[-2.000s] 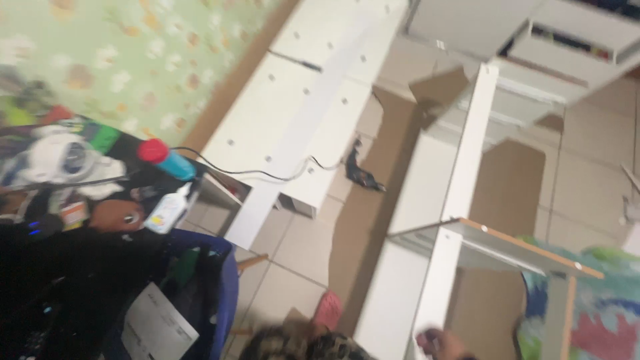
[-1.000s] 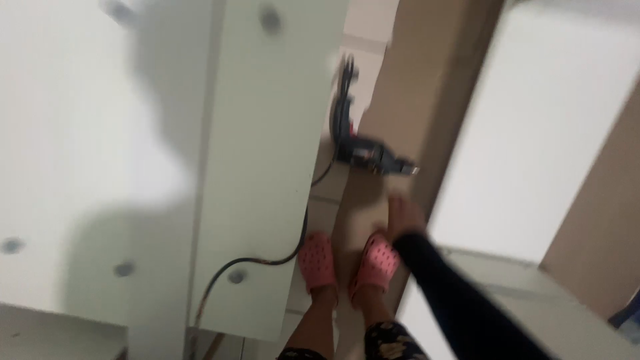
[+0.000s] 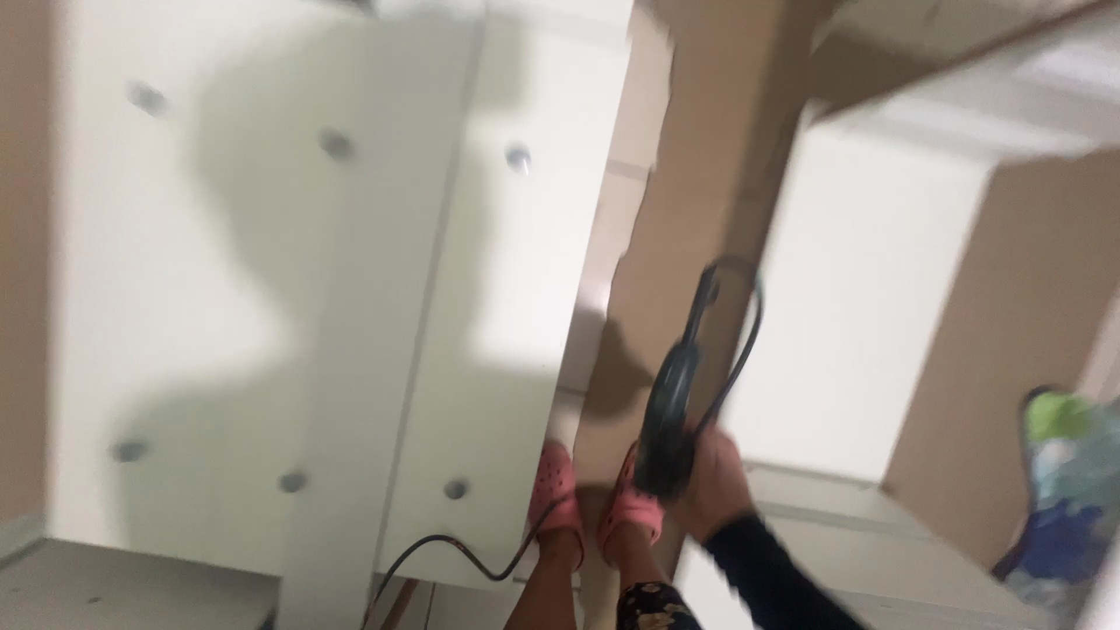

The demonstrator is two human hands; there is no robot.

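My right hand (image 3: pixel 716 486), coming from a dark sleeve at the lower right, is closed around a dark corded power tool (image 3: pixel 669 411), which looks like a drill. The tool is blurred and hangs above the cardboard, over my right foot. Its black cable loops up beside it. My left hand is out of view. To the left lies a white furniture panel (image 3: pixel 516 306) with several round metal fittings (image 3: pixel 456 488) in it, and a narrow white board (image 3: pixel 350 350) rests along it. My shadow falls across both.
Brown cardboard (image 3: pixel 691 175) covers floor tiles between the panel and a white cabinet frame (image 3: pixel 866 289) on the right. My feet wear pink clogs (image 3: pixel 553 481) near the panel's edge. A black cable (image 3: pixel 455 541) crosses the panel's lower corner. Colourful fabric (image 3: pixel 1063 490) lies at far right.
One second ago the tool lay on the cardboard with my right hand beside it; now that hand has hold of it and it is lifted. The view has moved closer to the panel since two seconds ago.
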